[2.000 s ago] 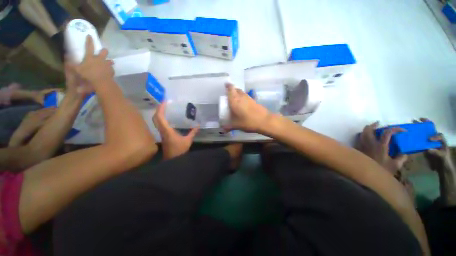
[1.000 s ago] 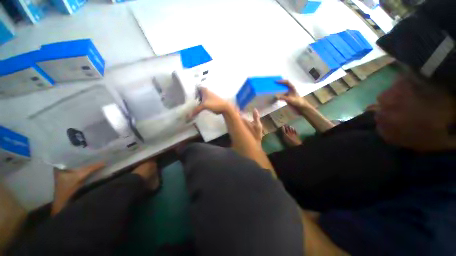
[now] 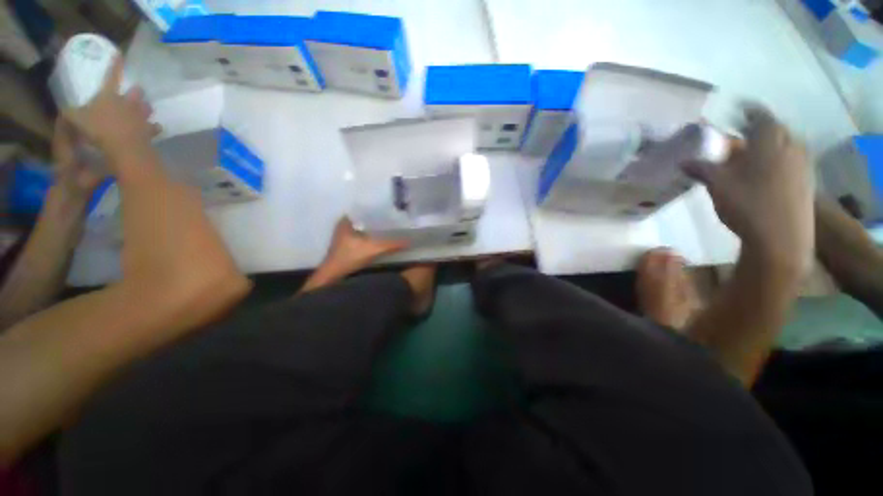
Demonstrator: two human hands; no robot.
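An open retail carton [image 3: 416, 234] lies in front of me, its pale lid panel [image 3: 373, 155] up. A clear sleeve with a small black part and a white collar [image 3: 473, 184] lies inside. My left hand [image 3: 356, 254] grips its lower left corner. A second open carton [image 3: 591, 199] is tilted at the right, its lid panel [image 3: 644, 92] raised. A greyish clear-sleeved unit [image 3: 663, 165] slants out of it towards a white end. My right hand [image 3: 765, 179], blurred, has thumb and fingers around that end.
Closed blue-topped cartons [image 3: 358, 58] stand behind, with more [image 3: 479, 97] between the open ones. At the left another person's hands [image 3: 111, 121] hold a white unit [image 3: 87, 68] near an open carton [image 3: 208, 160]. Another forearm [image 3: 852, 242] is at the right.
The view has swung right and back. The second open carton has moved right, away from the first, and is tilted. My right hand has moved from the cartons' middle to its right end.
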